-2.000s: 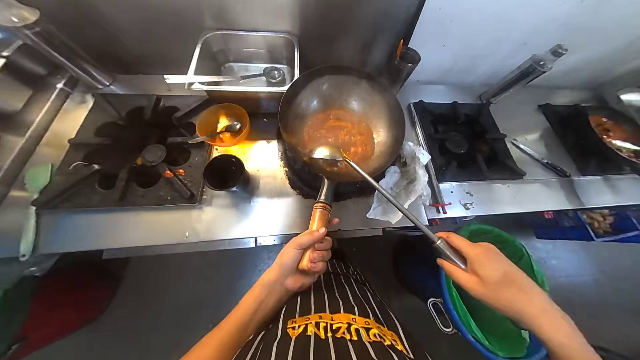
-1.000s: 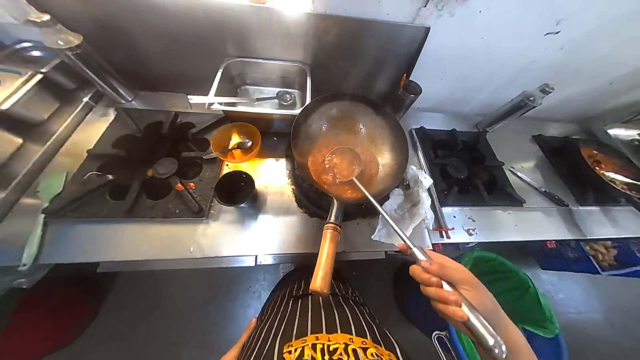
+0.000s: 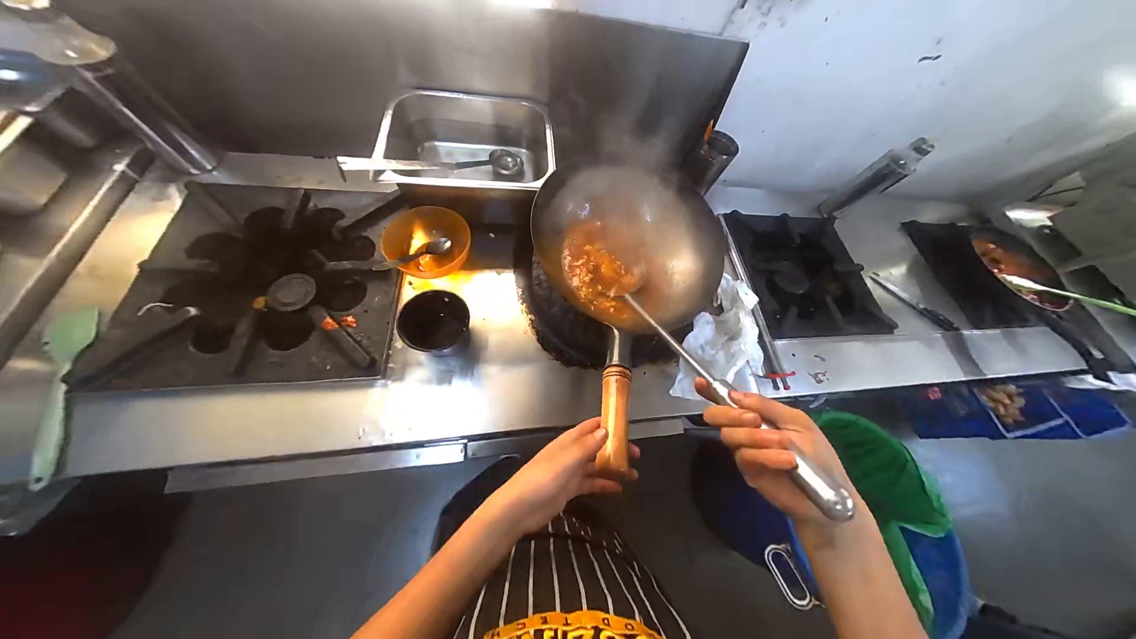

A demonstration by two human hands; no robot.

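Note:
A steel wok (image 3: 679,257) with a wooden handle (image 3: 614,413) sits tilted over a burner, steam rising from the reddish saucy food (image 3: 596,271) inside. Around the lower part of that handle is my left hand (image 3: 577,461), its fingers partly hidden behind the wood. My right hand (image 3: 772,444) grips the metal handle of a long ladle (image 3: 679,351), whose head lies in the food and is hidden by it. Left of the wok stand an orange bowl (image 3: 444,264) with a spoon (image 3: 433,248) in it and a black cup (image 3: 433,321).
Gas burners (image 3: 288,293) lie left, with another burner (image 3: 792,280) right. Behind is a steel pan (image 3: 466,102) holding a ladle (image 3: 504,162). Crumpled white cloth or paper (image 3: 723,342) touches the wok's right side. A green spatula (image 3: 67,355), a knife (image 3: 914,302) and a green-lined bin (image 3: 879,461) are nearby.
My left hand, off the wok handle one second ago, is back around it. The wok has tilted, and the food has gathered at its left side. The ladle stays in my right hand.

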